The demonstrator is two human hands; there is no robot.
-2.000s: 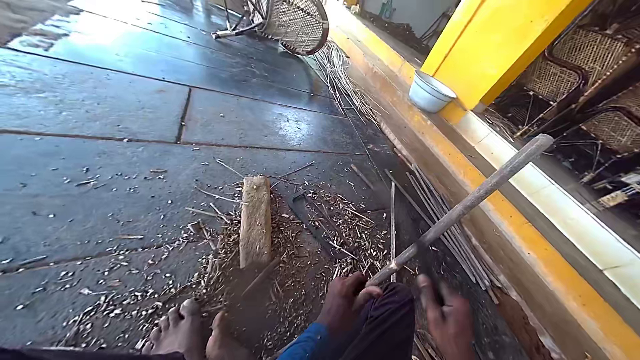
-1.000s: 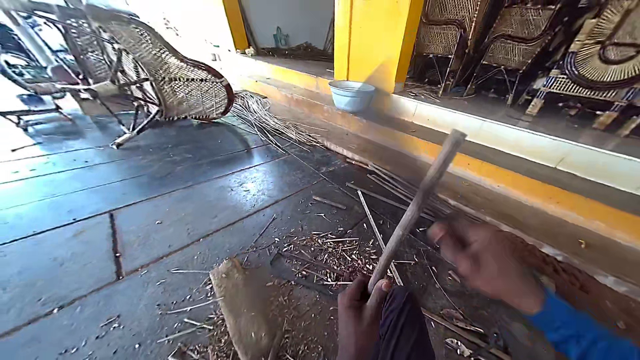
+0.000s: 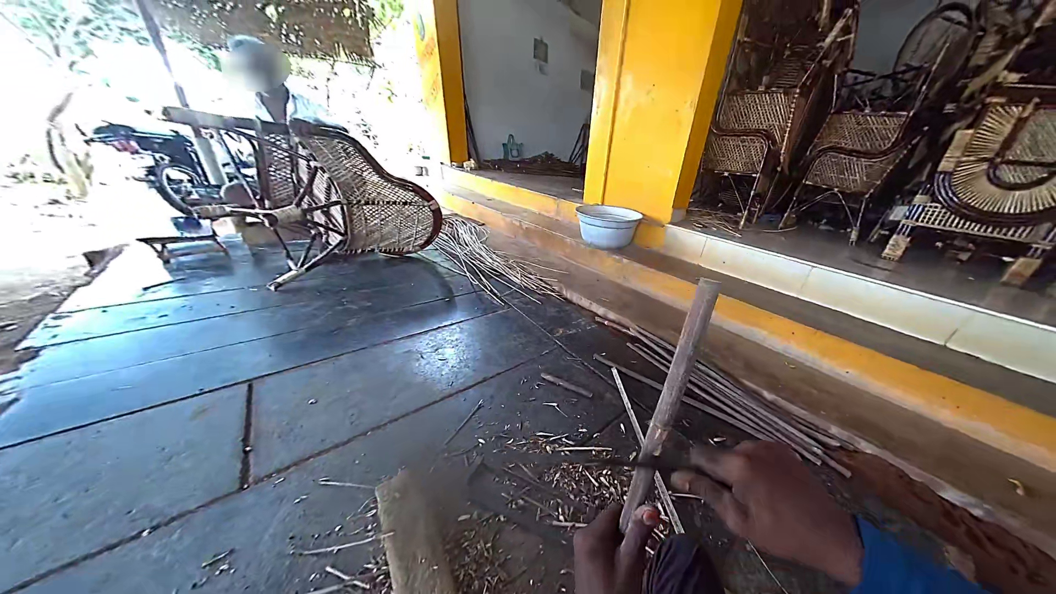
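A peeled wooden stick (image 3: 678, 371) rises from my left hand (image 3: 615, 544), which grips its lower end near my knee. My right hand (image 3: 775, 495), in a blue sleeve, is closed on a dark, thin tool, probably a knife (image 3: 660, 462), blurred where it crosses the stick just above my left hand. A flat wooden block (image 3: 412, 536) lies on the floor left of my hands. Wood shavings (image 3: 577, 487) are scattered between the block and the stick. One thin pale strip (image 3: 631, 412) lies behind the stick.
Long canes (image 3: 742, 404) lie along the step at right. Thin cane strips (image 3: 487, 256) spread beside a tipped wicker chair (image 3: 371, 198), with a person (image 3: 280, 91) behind it. A plastic tub (image 3: 609, 226) stands on the step; wicker chairs (image 3: 854, 153) stand at upper right.
The stick stands steeper than two seconds ago. My right hand has come from beside the stick to its lower part, with the dark tool across it. The view has tilted up.
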